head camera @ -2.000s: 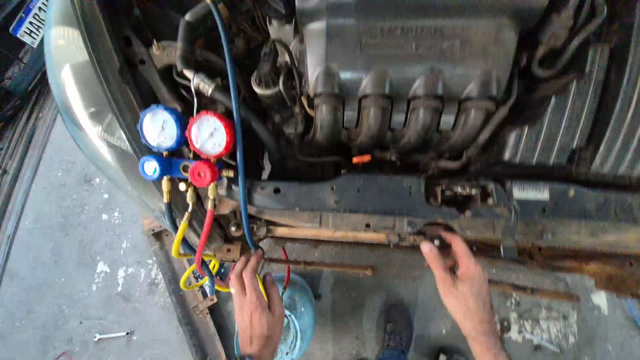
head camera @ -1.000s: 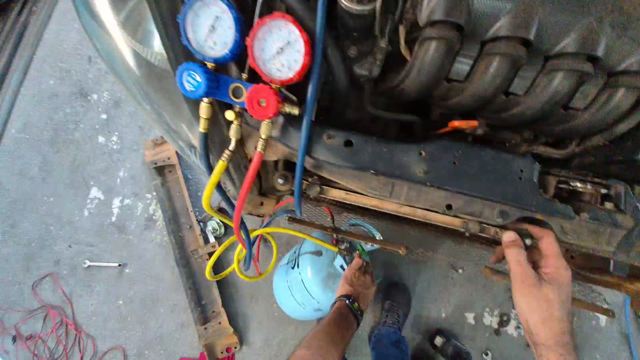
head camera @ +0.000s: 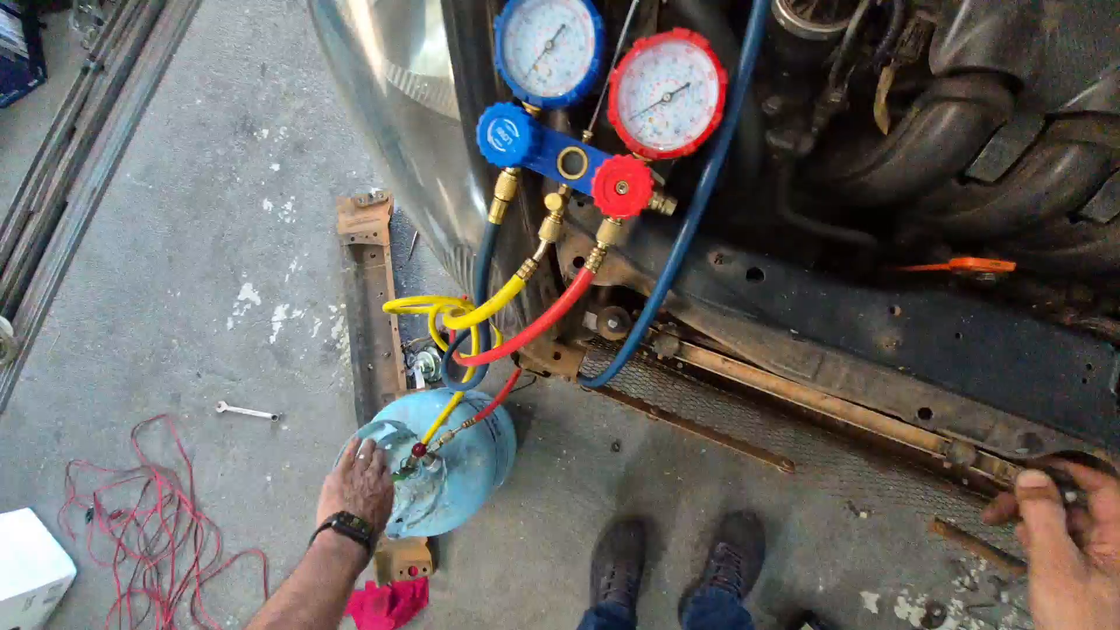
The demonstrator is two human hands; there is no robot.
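My left hand [head camera: 359, 486] is on the top of a light blue gas cylinder [head camera: 477, 490], beside its valve [head camera: 418, 450]; whether its fingers grip anything is hidden. A yellow hose [head camera: 499, 304] and a thin red hose run to the valve. Above hangs a manifold gauge set [head camera: 573, 164] with a blue-rimmed gauge [head camera: 549, 48] and a red-rimmed gauge [head camera: 668, 94], by the headlight. At the right edge my right hand [head camera: 1063, 516] has its fingers around a small dark part at the end of the condenser's front tube [head camera: 822, 402]; the part is not clear.
A blue hose [head camera: 691, 227] hangs over the car's front crossmember [head camera: 787, 297]. On the floor lie a rusty metal bar [head camera: 700, 430], a removed metal bracket [head camera: 372, 289], a wrench [head camera: 248, 411], a tangled red cord [head camera: 149, 516] and a pink cloth [head camera: 389, 604]. Metal bars lie at the left.
The view has shifted and the gauges look larger. My left hand, near the hoses two seconds ago, is on the cylinder's top beside the valve. My right hand stays at the front of the car.
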